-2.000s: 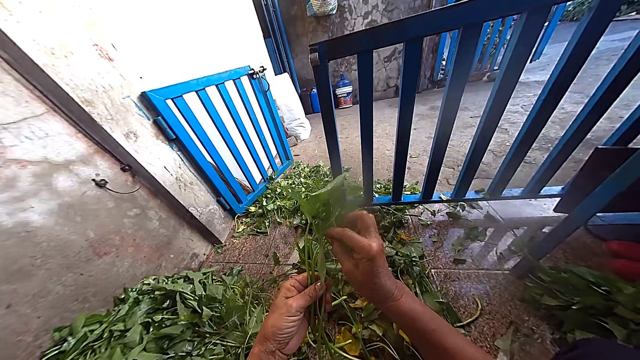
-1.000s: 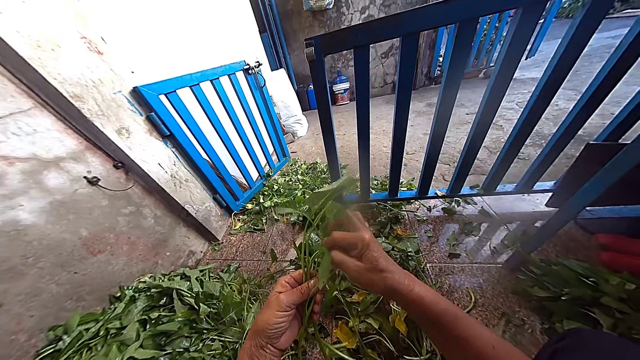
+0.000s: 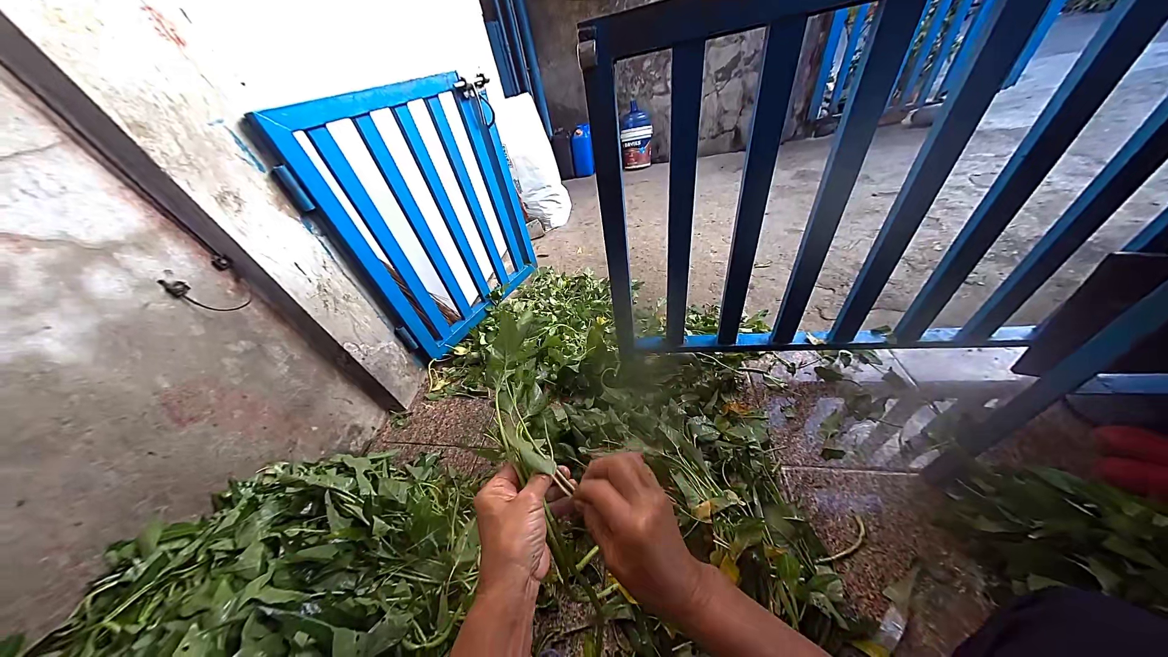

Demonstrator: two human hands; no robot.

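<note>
My left hand (image 3: 518, 525) is closed around a small bunch of leafy green stems (image 3: 516, 415), whose leaves stick up above the fist. Close against it on the right, my right hand (image 3: 634, 520) has its fingers bent and pinches thin stems at the bunch's side. Beneath and beyond both hands lies a loose heap of leafy greens (image 3: 703, 456) with some yellow leaves. Another thick pile of greens (image 3: 301, 557) spreads at the lower left, beside my left forearm.
A small blue metal gate (image 3: 401, 210) stands against the wall at the left. A larger blue barred gate (image 3: 803, 182) crosses the right side. More greens (image 3: 1077, 529) lie at the lower right by a red object (image 3: 1131, 456). A white sack (image 3: 538, 169) and a bucket (image 3: 636, 146) stand beyond.
My right hand has come down from the leafy upper part of the bunch to the stems beside my left hand. The left hand keeps its hold on the bunch.
</note>
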